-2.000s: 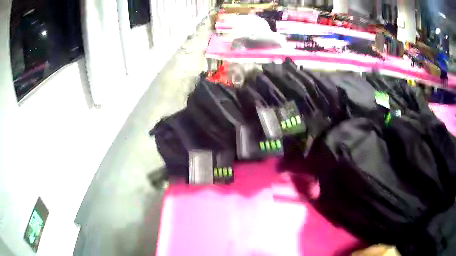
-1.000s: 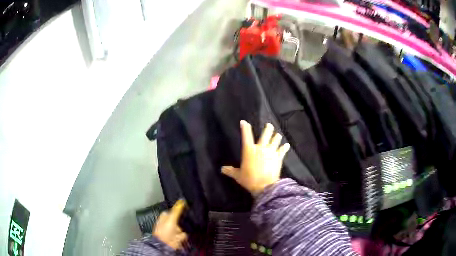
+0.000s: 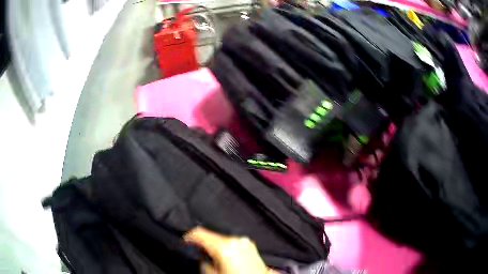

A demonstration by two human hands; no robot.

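Note:
Black backpacks (image 3: 187,187) lean together at the lower left, separated from the row behind by a strip of pink tabletop (image 3: 176,96). My right hand (image 3: 230,254) is blurred and cut off by the bottom edge; its curled fingers grip the dark fabric of the near backpacks. My left hand is not in view. Beside the near bags lies a hang tag with green marks (image 3: 267,164). A row of black backpacks (image 3: 289,53) stands behind, with grey tags bearing green dots (image 3: 305,120) hanging at its front.
Another large black backpack (image 3: 433,171) is at the right. A red object (image 3: 176,45) stands beyond the table's far left corner. The pale floor (image 3: 99,101) and white wall (image 3: 27,160) run along the left. More pink tables (image 3: 428,8) are at the back.
The two leftmost backpacks have moved toward me and left, away from the row, opening a pink gap. My right hand has moved down and its fingers have curled; my left hand has left the view.

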